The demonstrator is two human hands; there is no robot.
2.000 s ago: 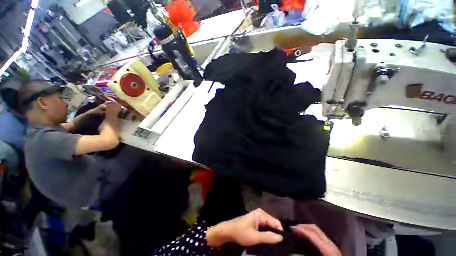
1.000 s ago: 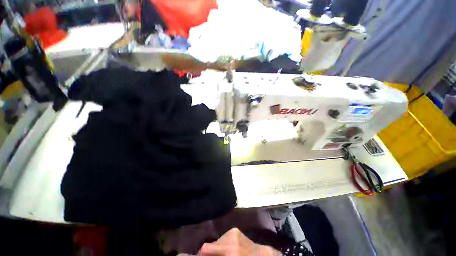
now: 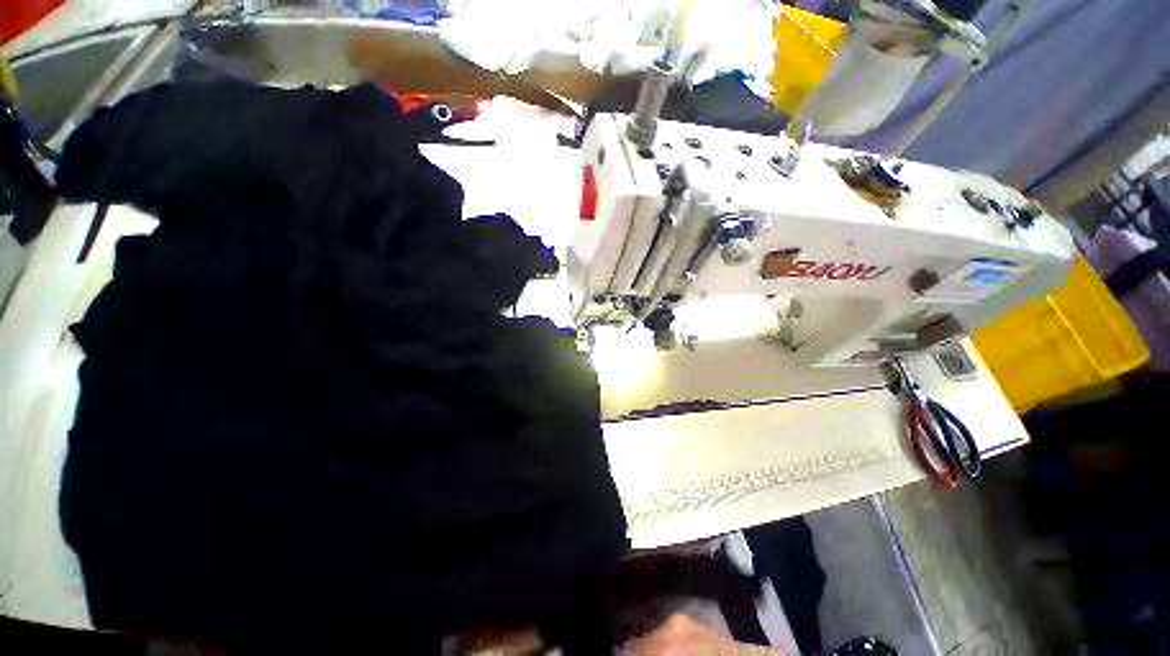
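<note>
A large black garment piece [image 3: 321,385] lies rumpled over the left of the sewing table, its right edge at the presser foot [image 3: 585,340]. The white sewing machine [image 3: 719,263] with red lettering stands right of it, lamp lit. My right hand [image 3: 699,637] is at the bottom edge, mostly cut off, just below dark cloth [image 3: 674,577] in front of the table. My left hand [image 3: 500,641] shows only as a sliver at the bottom edge, under the black garment's front. The fingertips of both are hidden or cut off.
Scissors with red and black handles [image 3: 941,438] lie at the machine's right end. A yellow crate [image 3: 1065,327] stands behind right. White cloth [image 3: 565,32] is heaped behind the table. A pale bin [image 3: 853,564] with dark cloth is below the table's front edge.
The view has swung right and closer, so the other worker is out of view and the scissors and crate show. The black garment lies much the same. My hands have sunk towards the bottom edge.
</note>
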